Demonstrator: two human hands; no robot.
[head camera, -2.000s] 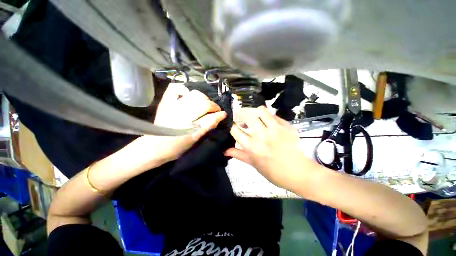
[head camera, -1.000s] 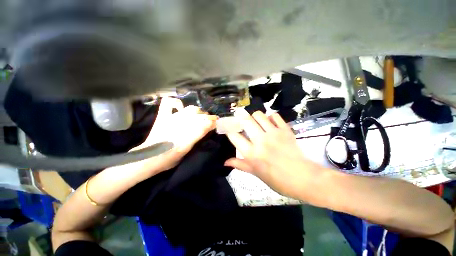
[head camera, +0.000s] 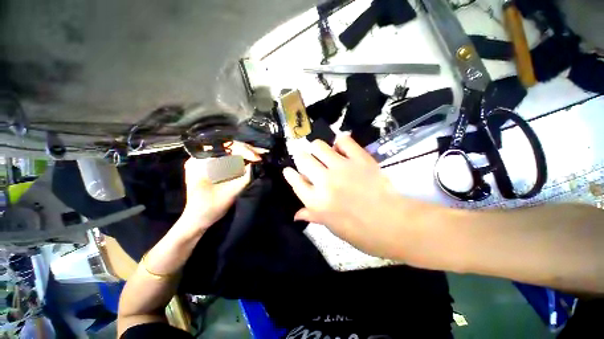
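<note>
The black garment (head camera: 245, 232) lies left of centre and hangs over the table's front edge. My left hand (head camera: 212, 192) grips its edge close to the machine's metal parts; a small grey block covers part of the fingers. My right hand (head camera: 344, 192) lies palm down, fingers slightly apart, with its fingertips beside the garment edge and below a tan-yellow metal block (head camera: 295, 114). The presser foot and needle area is dark and cannot be made out. The grey machine head (head camera: 132, 59) fills the upper left.
Black-handled shears (head camera: 473, 79) lie right of my right hand. A slim metal tool (head camera: 384, 68), an orange-brown wooden handle (head camera: 520, 46) and black scraps (head camera: 364, 99) lie on the white table (head camera: 424, 175). A blue crate (head camera: 261, 321) is below.
The view has shifted and tilted, showing more of the table at upper right. The tan block is now uncovered. My left hand is farther from my right hand, still at the garment.
</note>
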